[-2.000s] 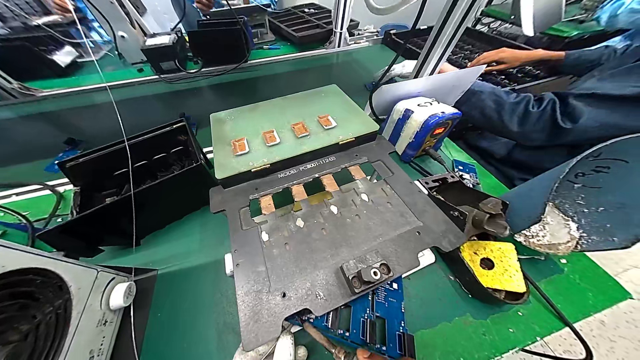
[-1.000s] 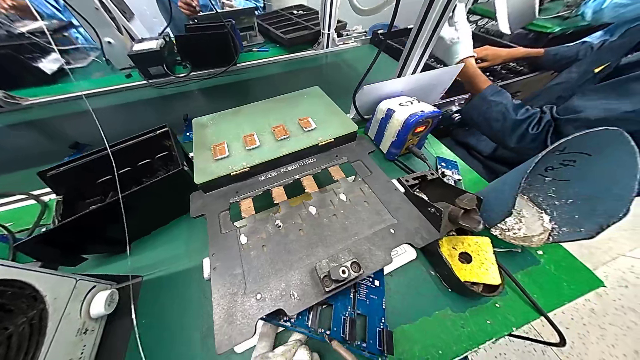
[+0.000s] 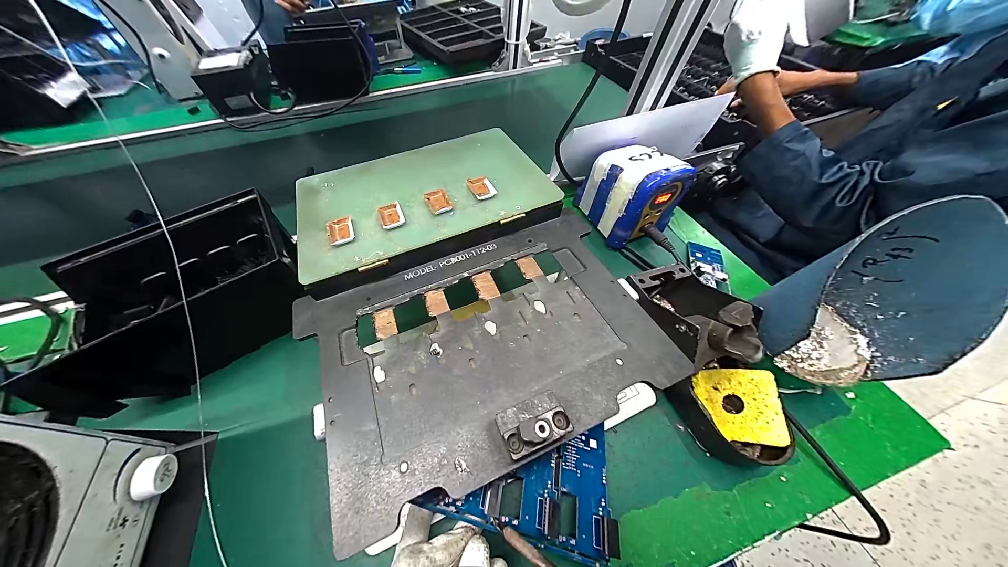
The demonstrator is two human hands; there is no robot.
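At the bottom edge, my left hand (image 3: 445,547), in a pale glove, grips the lower left edge of a blue circuit board (image 3: 579,480). The board lies partly under a dark flat fixture plate (image 3: 488,378) with a clamp block (image 3: 534,425) near its front edge. A thin brownish rod-like tool (image 3: 524,545) reaches the board's lower edge from below; its rear part is out of frame. My right hand is not in view. Behind the plate, a green-topped block (image 3: 417,189) carries several small copper-coloured pieces (image 3: 439,201) in pale frames.
Right of the plate stand a blue soldering station (image 3: 636,193), an iron holder (image 3: 693,315) with a yellow sponge (image 3: 740,405) and a blue funnel-shaped shield (image 3: 913,291). Black bins (image 3: 173,291) and a fan unit (image 3: 71,488) stand left. A co-worker's gloved hand (image 3: 760,39) is beyond.
The co-worker's gloved hand has come up at the upper right since the oldest frame. My left hand stays at the circuit board's lower left edge.
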